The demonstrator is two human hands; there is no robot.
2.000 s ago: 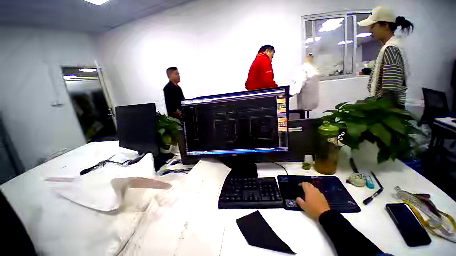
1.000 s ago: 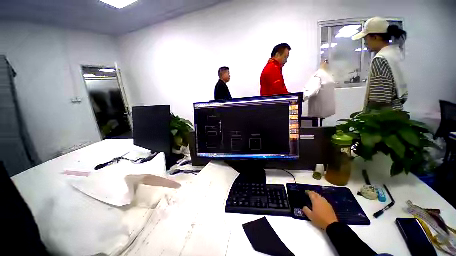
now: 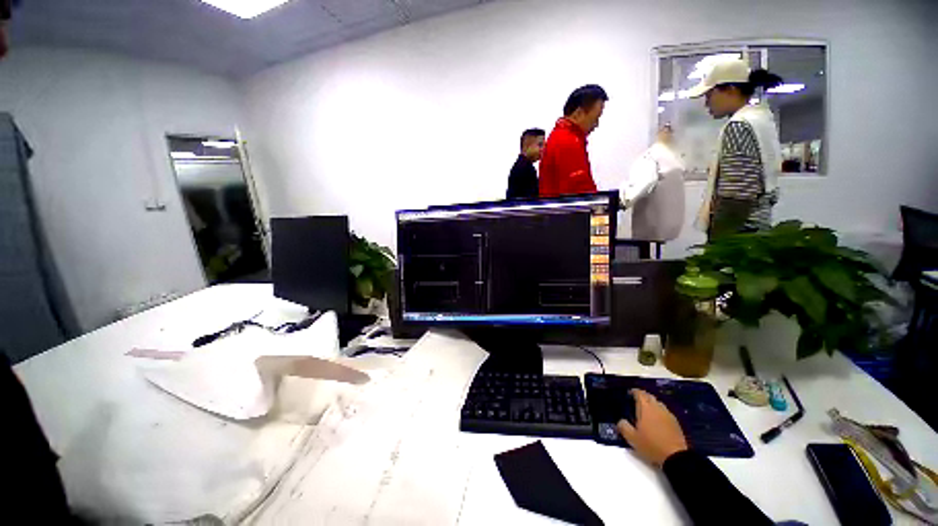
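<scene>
My right hand (image 3: 654,429) rests on a dark computer mouse, mostly hidden under it, at the left part of the dark mouse pad (image 3: 710,411). The black keyboard (image 3: 527,404) lies just left of the pad. The monitor (image 3: 504,262) behind it shows a black screen with thin outlined pieces and a column of orange icons. A black four-sided piece (image 3: 545,481) lies below the keyboard. My left hand is not in view.
White paper patterns (image 3: 381,431) and crumpled off-white fabric (image 3: 221,380) cover the left. At right are a smartphone (image 3: 848,485), tape measure (image 3: 895,462), pen (image 3: 783,425), amber bottle (image 3: 691,334) and potted plant (image 3: 797,277). Several people and a dress form (image 3: 656,195) stand behind.
The outlines on the screen have changed in size and place. The person in black has moved right, beside the person in red. The capped person has shifted left. My right hand stays on the mouse.
</scene>
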